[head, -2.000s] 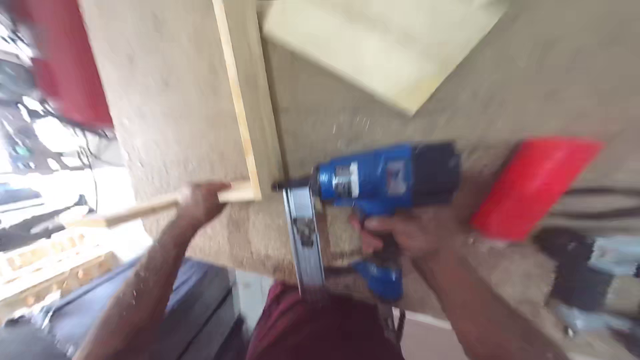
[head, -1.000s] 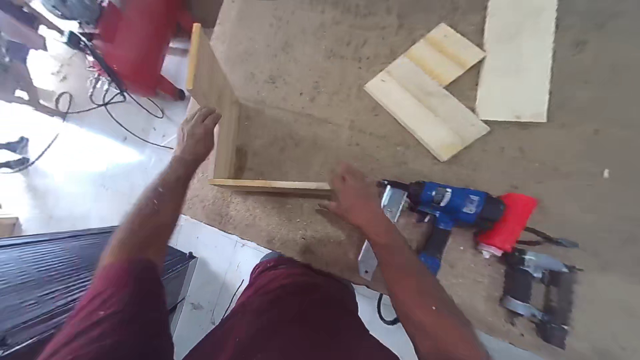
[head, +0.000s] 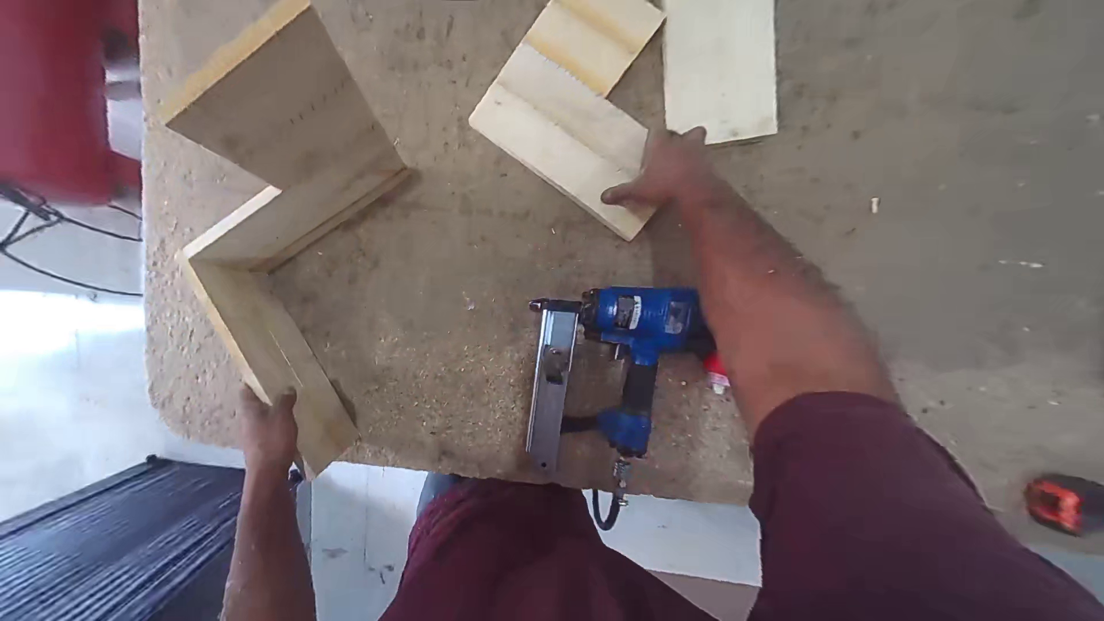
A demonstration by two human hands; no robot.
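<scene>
My left hand grips the near end of a joined wooden board assembly, whose boards meet at angles on the left of the workbench. With thumb and fingers spread across it, my right hand holds the near right end of a pale wooden board. Beyond that lies a yellowish board piece, and another pale board is just right of it. A blue pneumatic nailer with a silver magazine rests on the bench near my body, its right end hidden by my right forearm.
The workbench has a worn near edge and scattered sawdust. A red object shows partly behind my right arm. An orange and black tool is at the far right. Beyond the bench's left edge are a red machine and black cables.
My right hand has moved from the near board of the assembly to the loose pale board. The assembly has turned, and my left hand is now at its near end. The nailer is out of my right hand.
</scene>
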